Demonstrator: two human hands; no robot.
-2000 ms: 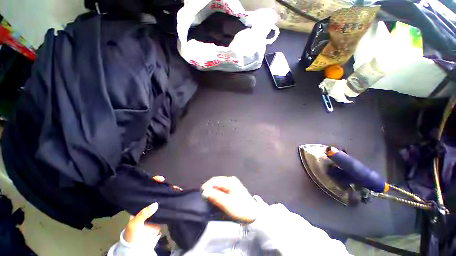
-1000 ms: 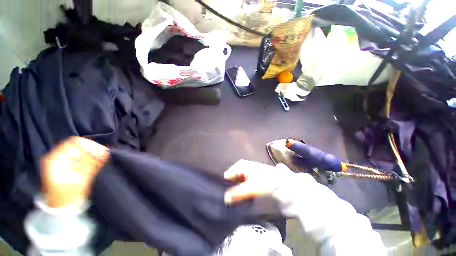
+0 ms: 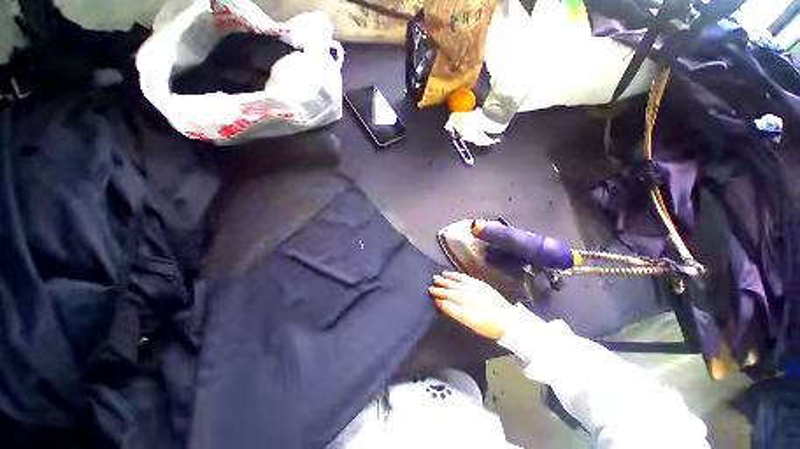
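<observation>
A dark navy garment piece (image 3: 298,351) lies spread on the dark pressing table (image 3: 517,184), with creases and a raised fold in its upper part. My right hand (image 3: 469,302) rests palm down at the cloth's right edge, fingers extended and pointing left, not visibly gripping anything. The steam iron (image 3: 526,245) stands just above and right of my right hand, not held, its metal tip pointing left and its purple wrapped handle up. My left hand is out of the picture.
A pile of dark garments (image 3: 70,210) fills the left. A white plastic bag (image 3: 254,110), smartphone (image 3: 375,114), orange fruit (image 3: 461,100), tissue (image 3: 475,129), small cutter (image 3: 461,149) and gold-brown packet (image 3: 456,53) lie at the back. The iron's hose (image 3: 623,263) runs right, near shiny dark garments (image 3: 746,263).
The garment piece, held up between both hands before, now lies spread on the table. My left hand has left the picture. My right hand has let go. The view has shifted.
</observation>
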